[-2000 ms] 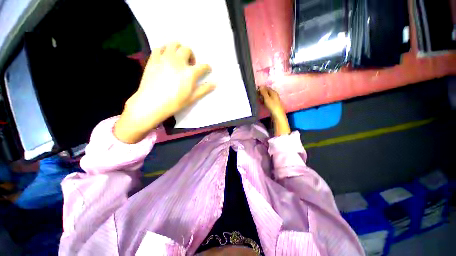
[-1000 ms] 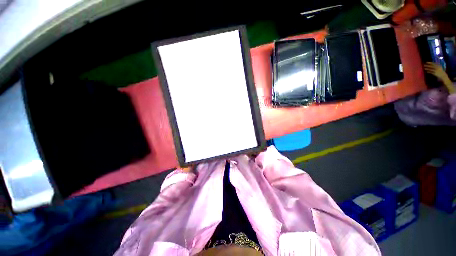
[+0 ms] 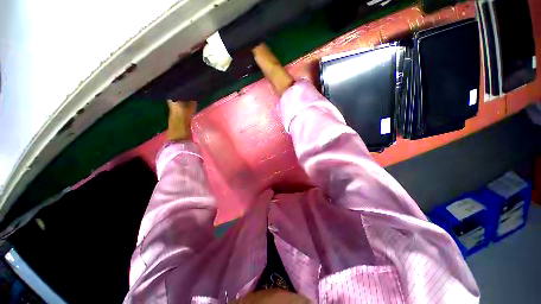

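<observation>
Both arms reach forward over the red-pink bench top (image 3: 246, 139). My left hand (image 3: 181, 119) is at the bench's back edge, its fingers hidden at a dark, blurred shape (image 3: 199, 80). My right hand (image 3: 273, 70) is further back on the right side of that same shape, its fingers also unclear. Whether either hand grips it cannot be told. A white crumpled piece (image 3: 217, 52) shows between and beyond the hands. The black-framed white sheet is not recognisable in this frame.
Stacks of glossy black tablets (image 3: 362, 89) stand right of my right arm, with more tablets (image 3: 448, 80) beside them. A black pile (image 3: 89, 231) is at the lower left. A pale curved edge (image 3: 89, 113) crosses the upper left. Blue bins (image 3: 468, 222) are on the floor at right.
The black-framed white sheet has left the bench in front of me. Both hands have moved from near my body to the back of the bench. The view has shifted, bringing the tablet stacks closer.
</observation>
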